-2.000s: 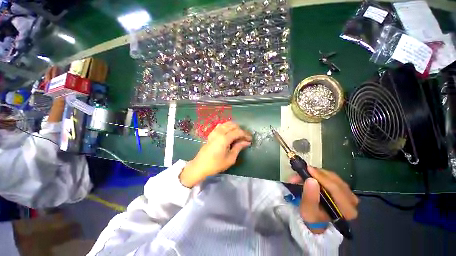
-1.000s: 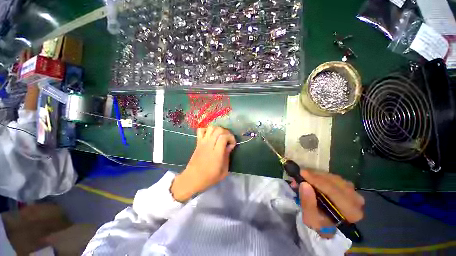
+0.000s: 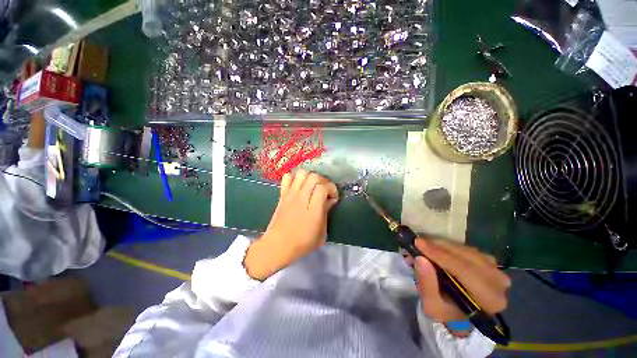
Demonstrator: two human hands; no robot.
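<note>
My right hand (image 3: 461,276) holds the black soldering iron (image 3: 447,280) with yellow stripes like a pen. Its tip meets or nearly meets a small shiny metal part (image 3: 355,188) on the green mat. My left hand (image 3: 300,210) is just left of that part, with thumb and fingertips pinched on the thin solder wire (image 3: 244,179), which runs in from the left. Whether the wire end touches the part is too small to tell. Short red wires (image 3: 290,149) lie in a pile above my left hand. Small dark components (image 3: 244,159) lie left of them.
A clear tray (image 3: 293,117) of shiny parts lies behind the work. A round tin (image 3: 513,129) of silvery shavings stands on a beige strip (image 3: 436,224). A black fan (image 3: 562,168) is at right, a solder spool (image 3: 112,147) and blue stick (image 3: 162,168) at left. Another person's sleeve (image 3: 42,224) shows at far left.
The view has shifted, putting the tray and spool further left. My left hand has moved closer to the metal part since a second ago, and less wire shows beyond its fingertips.
</note>
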